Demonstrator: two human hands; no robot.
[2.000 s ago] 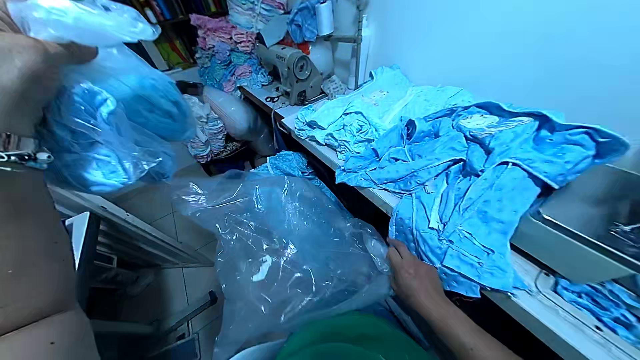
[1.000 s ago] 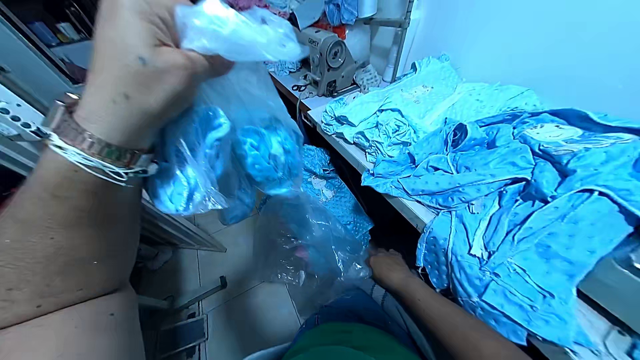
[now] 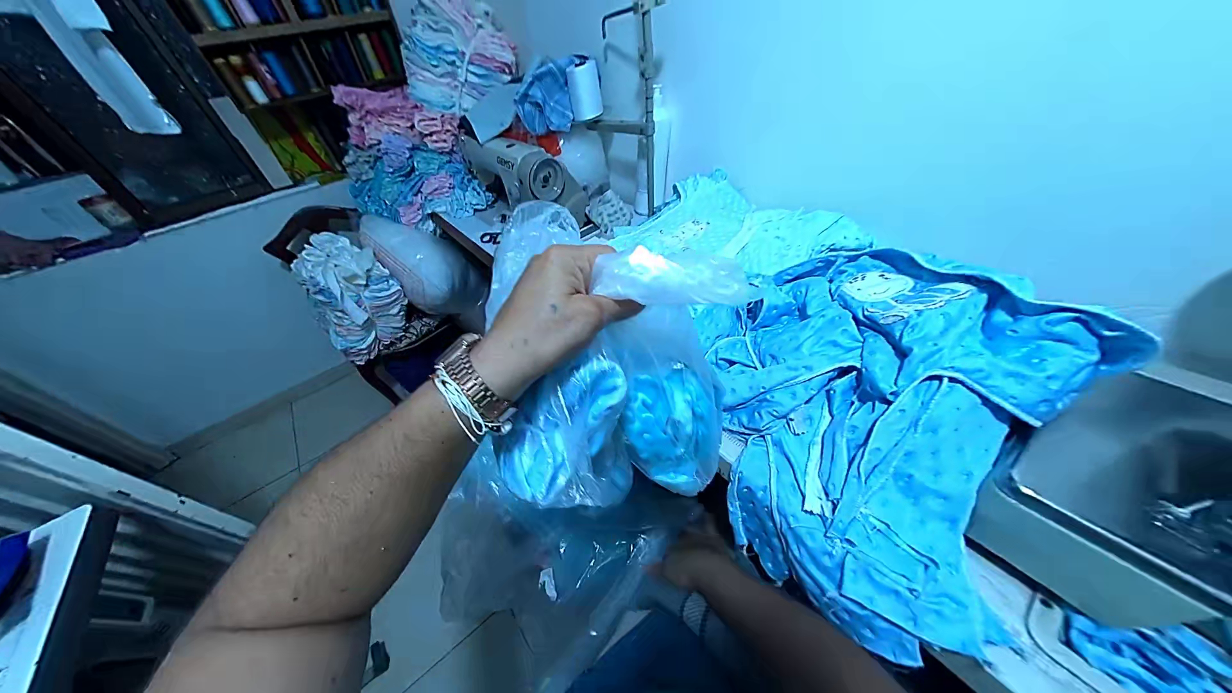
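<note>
My left hand, with a watch and white bands at the wrist, grips the gathered top of clear plastic bags that hold bundled light-blue fabric. Below them hangs a larger, crumpled clear plastic bag, with a small white mark on it. My right hand, partly blurred and in shadow, closes on the right edge of this larger bag. Light-blue dotted garments with pale trim lie heaped on the work table just right of the bags.
A sewing machine stands at the back beside a thread cone and piled garments. A chair bears a fabric bundle. A metal tray is at the right; a white-topped surface is at the lower left.
My left hand has carried the filled bags rightward from the upper left, over the larger bag and in front of the table. My right hand still holds the larger bag's edge.
</note>
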